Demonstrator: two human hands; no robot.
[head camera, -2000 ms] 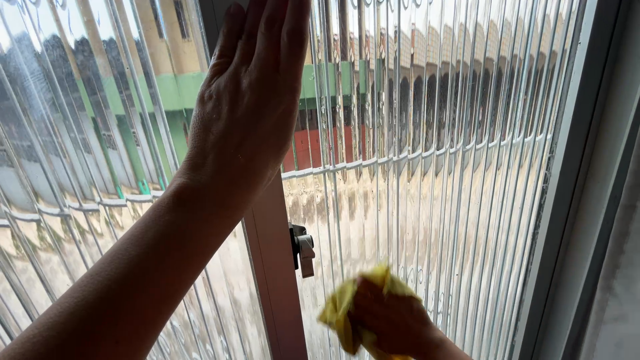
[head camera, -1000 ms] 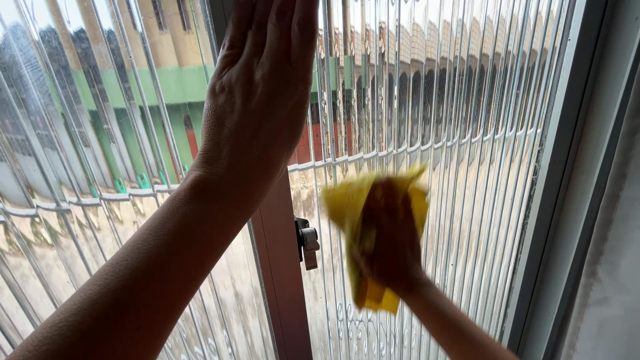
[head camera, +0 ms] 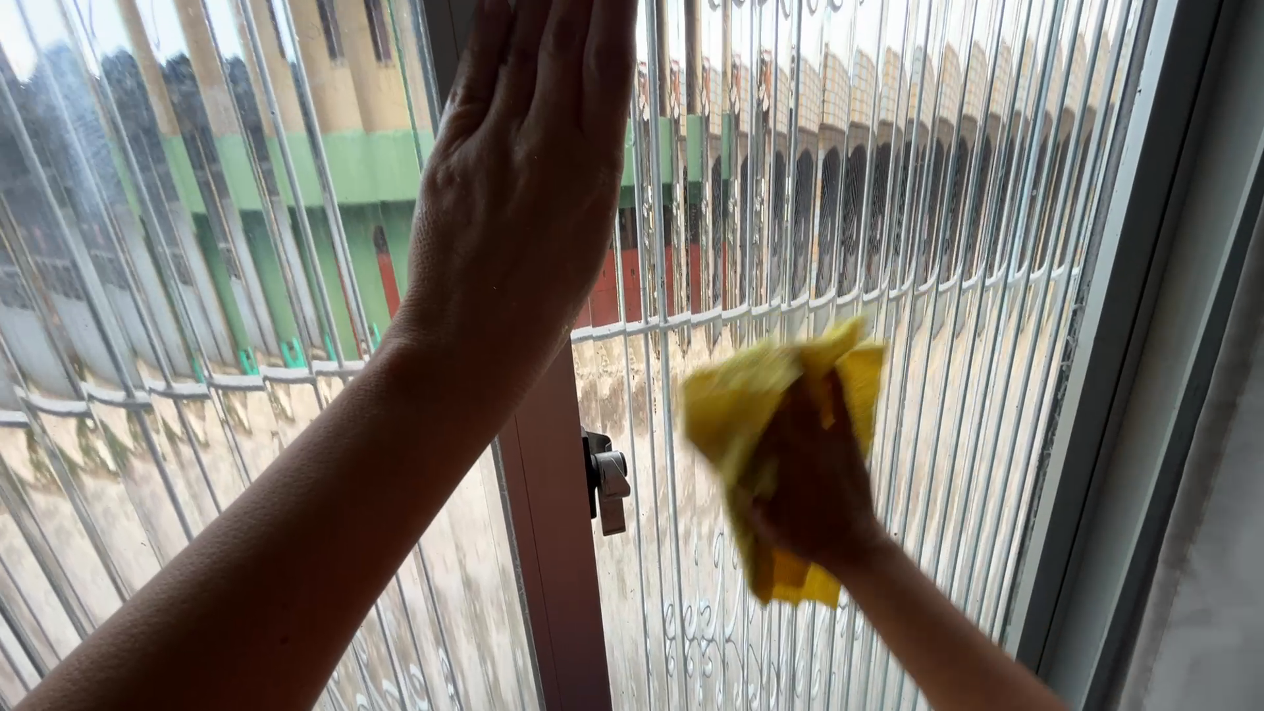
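Note:
My left hand (head camera: 528, 168) lies flat against the upper part of the window's middle frame bar (head camera: 558, 553), fingers pointing up and side by side, holding nothing; its fingertips run to the top edge of the view. My right hand (head camera: 815, 474) grips a yellow cloth (head camera: 731, 405) over the right ribbed glass pane (head camera: 948, 425). Hand and cloth are slightly blurred, and the hand's palm side is hidden. Between the two arms, a metal window latch (head camera: 610, 479) sits on the frame bar, left of the cloth.
Another ribbed glass pane (head camera: 247, 425) spans the left side, partly behind my left forearm. The grey side frame (head camera: 1106, 365) slants down at the right, with pale fabric (head camera: 1210, 553) beside it. A green and beige building shows through the glass.
Two seconds ago my right hand and the yellow cloth were low, near the bottom edge; now they are higher on the right pane. My left hand stays on the frame bar.

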